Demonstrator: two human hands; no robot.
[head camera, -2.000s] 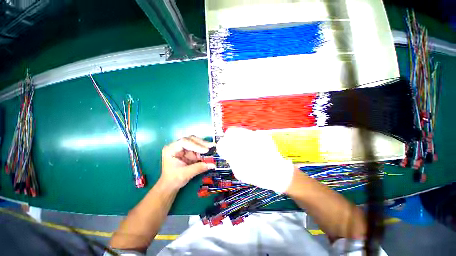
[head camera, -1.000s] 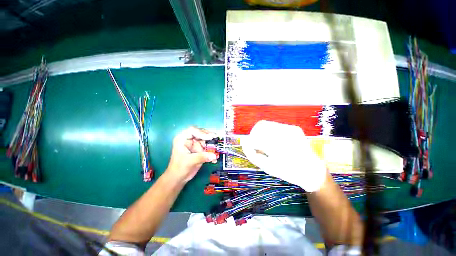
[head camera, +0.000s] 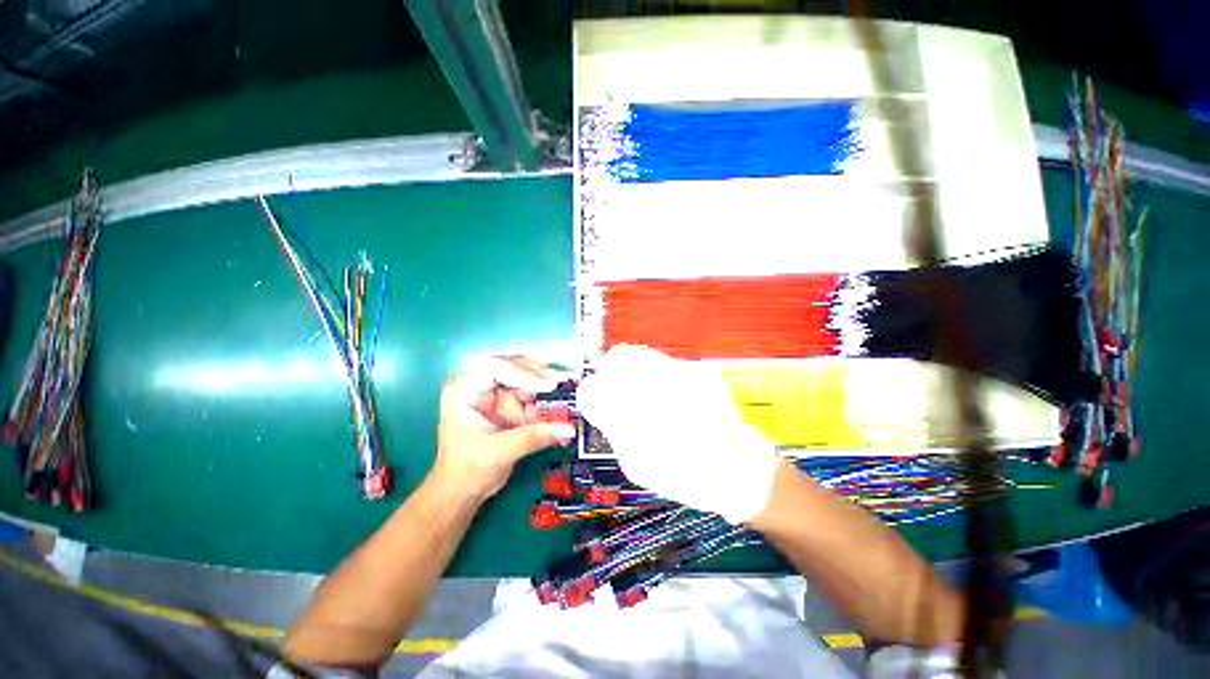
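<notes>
My bare left hand (head camera: 488, 427) holds a small red and black connector housing (head camera: 555, 411) between thumb and fingers at the tray's near left corner. My right hand (head camera: 677, 431), in a white glove, is up against the housing; its fingertips and anything in them are hidden. The cream wire tray (head camera: 1035, 133) holds blue wires (head camera: 743, 139), a pale row, red wires (head camera: 717, 316), black wires (head camera: 995, 318) and yellow wires (head camera: 796, 405). The glove covers part of the yellow row.
A harness pile (head camera: 664, 531) lies along the tray's near edge. A small harness (head camera: 352, 371) lies left of my hand, a bundle (head camera: 60, 371) at far left, another (head camera: 1104, 292) right of the tray. A metal post (head camera: 484, 86) stands behind. A blurred dark strip crosses the right side.
My gloved right hand has moved left from over the red and yellow rows to the housing in my left hand. The view has shifted slightly.
</notes>
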